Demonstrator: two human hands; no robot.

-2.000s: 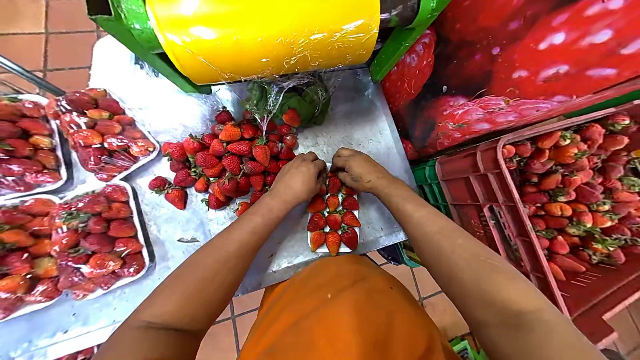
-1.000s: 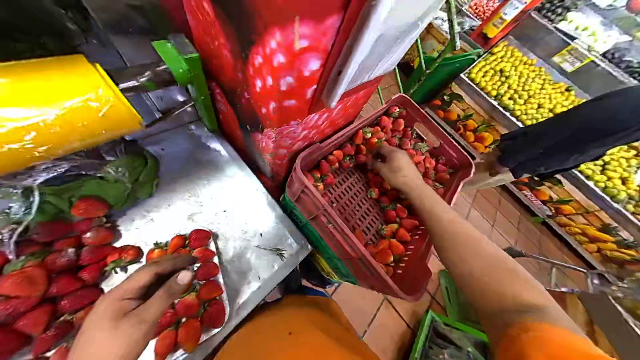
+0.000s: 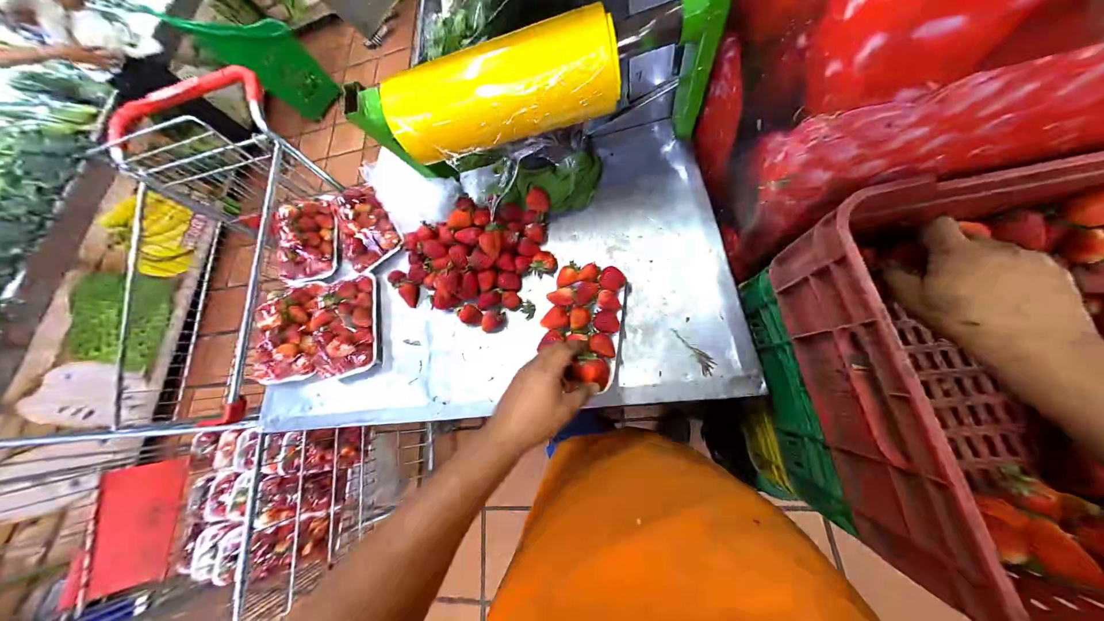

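Observation:
My left hand (image 3: 548, 388) has its fingers on a strawberry (image 3: 592, 372) at the near end of a white tray (image 3: 618, 341) filled with rows of strawberries. Left of that tray lies a loose pile of strawberries (image 3: 474, 263) on the metal table (image 3: 664, 259). At the right, my right hand (image 3: 966, 276) reaches down into a red plastic crate (image 3: 871, 362) among strawberries; its fingertips are hidden, so a hold cannot be told.
Wrapped strawberry trays (image 3: 315, 328) sit on the table's left. A roll of plastic film (image 3: 504, 82) stands at the back, with green leaves (image 3: 561, 181) below it. A shopping cart (image 3: 259, 172) with more wrapped trays adjoins the left edge; green crates (image 3: 789, 405) are under the red one.
Two seconds ago both hands were at the tray; one second ago my right hand was in the crate. My left hand now touches the tray's near end. The view has swung right and back left.

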